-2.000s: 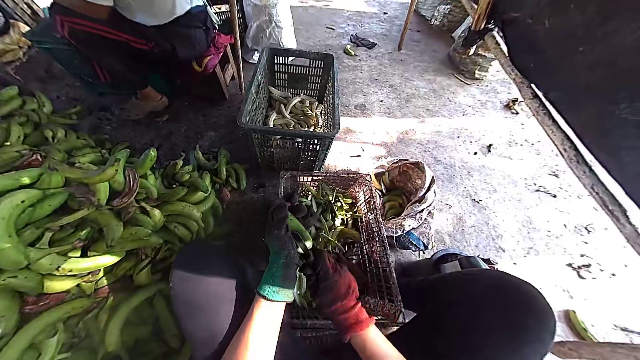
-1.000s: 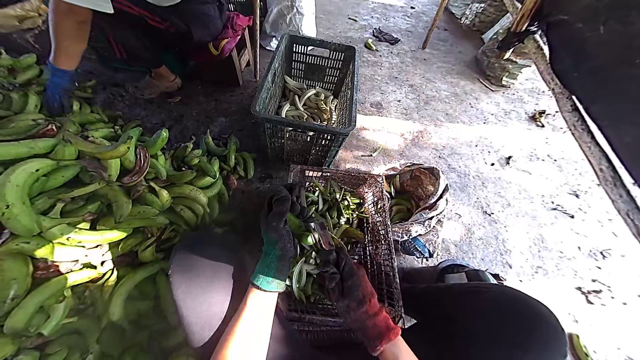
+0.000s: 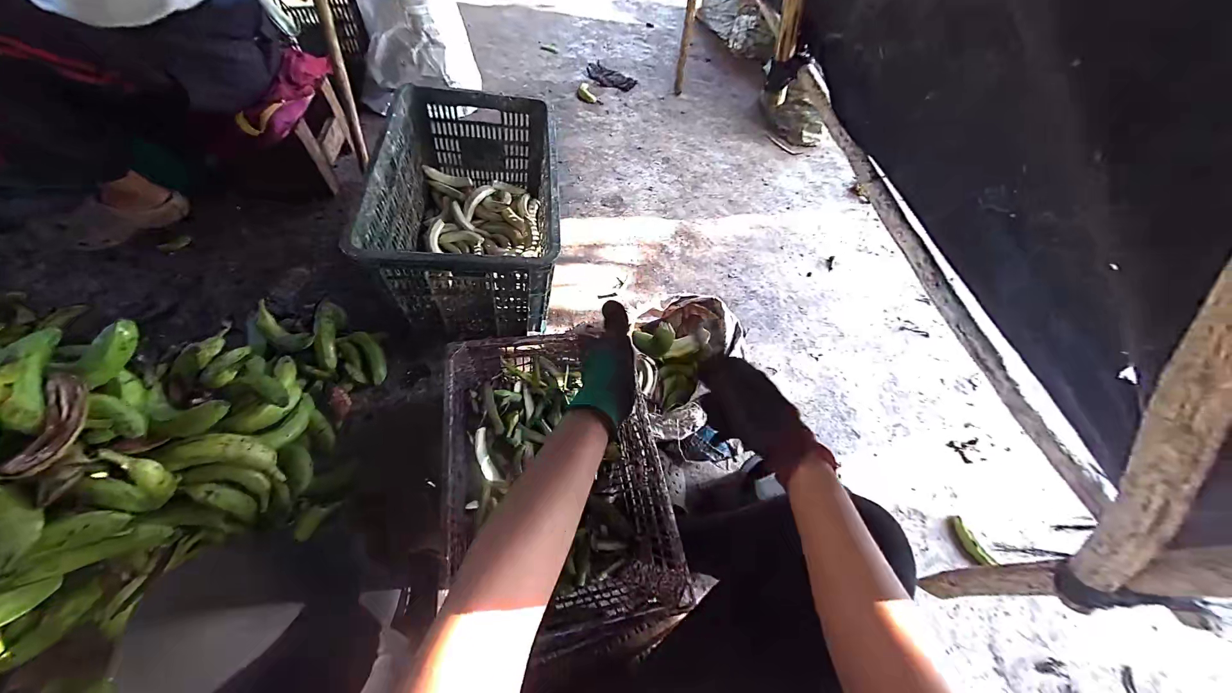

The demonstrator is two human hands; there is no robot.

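My left hand (image 3: 610, 371), in a green and dark glove, is over the right rim of a reddish-brown mesh crate (image 3: 664, 520) of green peels (image 3: 525, 409). Just right of it, green plantains or bananas (image 3: 674, 371) lie in the mouth of an open sack (image 3: 717, 318). My right hand (image 3: 756, 409), in a dark and red glove, is at the sack's right edge, its fingers towards the fruit. Whether either hand grips anything is hidden by the gloves and the angle.
A dark green crate (image 3: 452, 258) holding peeled fruit (image 3: 481, 217) stands beyond. Green plantains (image 3: 221, 462) are heaped at left. Another person (image 3: 135, 96) sits at upper left. A wooden post (image 3: 1160, 443) and dark sheeting (image 3: 1039, 192) are at right; one green fruit (image 3: 970, 541) lies on the floor.
Both my hands have moved right, from over the peels in the mesh crate to the sack. The other person's gloved hand, at the plantain heap one second ago, is out of view.
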